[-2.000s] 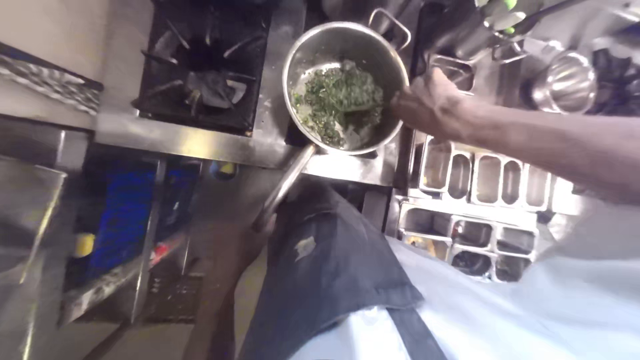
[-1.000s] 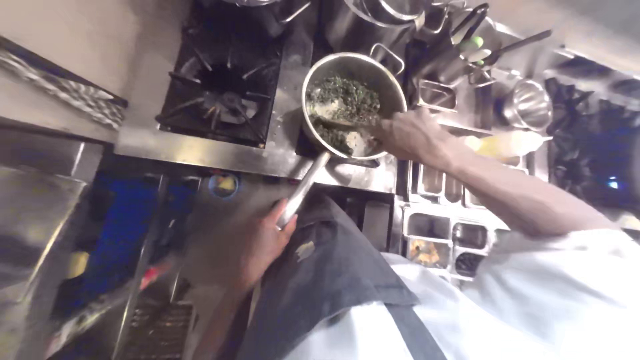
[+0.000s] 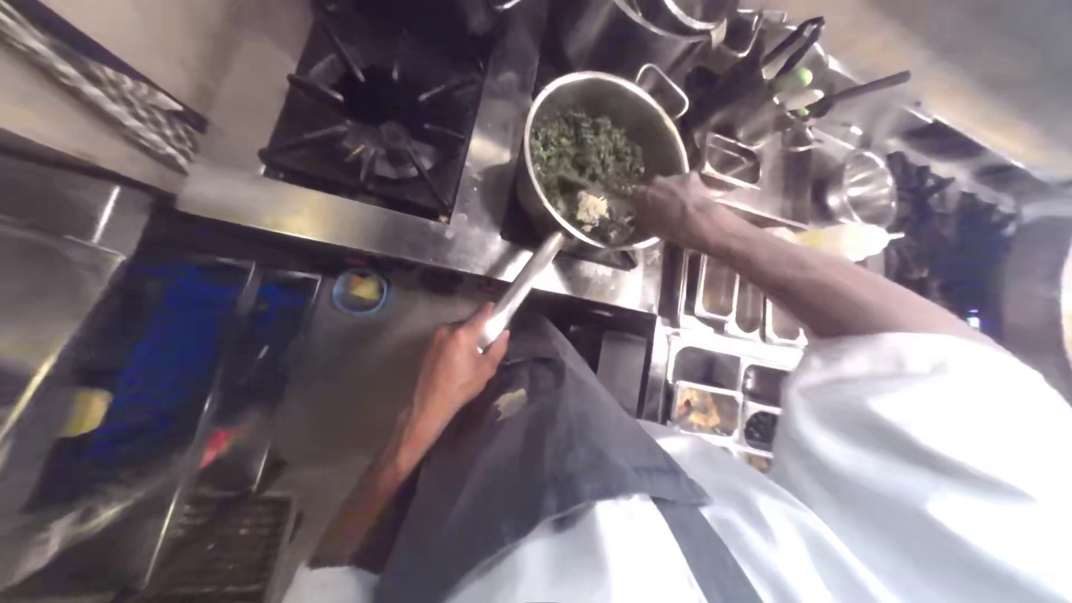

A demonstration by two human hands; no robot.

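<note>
A deep metal saucepan stands on the stove near the front edge, with chopped leafy greens and a pale clump inside. My left hand is closed around the end of the pan's long metal handle, which points down toward my apron. My right hand is at the pan's right rim, fingers curled and reaching over the inside. It appears to grip a utensil whose end lies in the greens, but its shape is hidden by the hand and the food.
A gas burner with a black grate lies left of the pan. Larger pots stand behind. To the right are metal inserts with food, a squeeze bottle, a metal bowl and containers holding black-handled utensils.
The greens and pale clump have shifted inside the pan. A utensil shaft seen at my right hand one second ago is now mostly hidden. My left hand stays on the handle.
</note>
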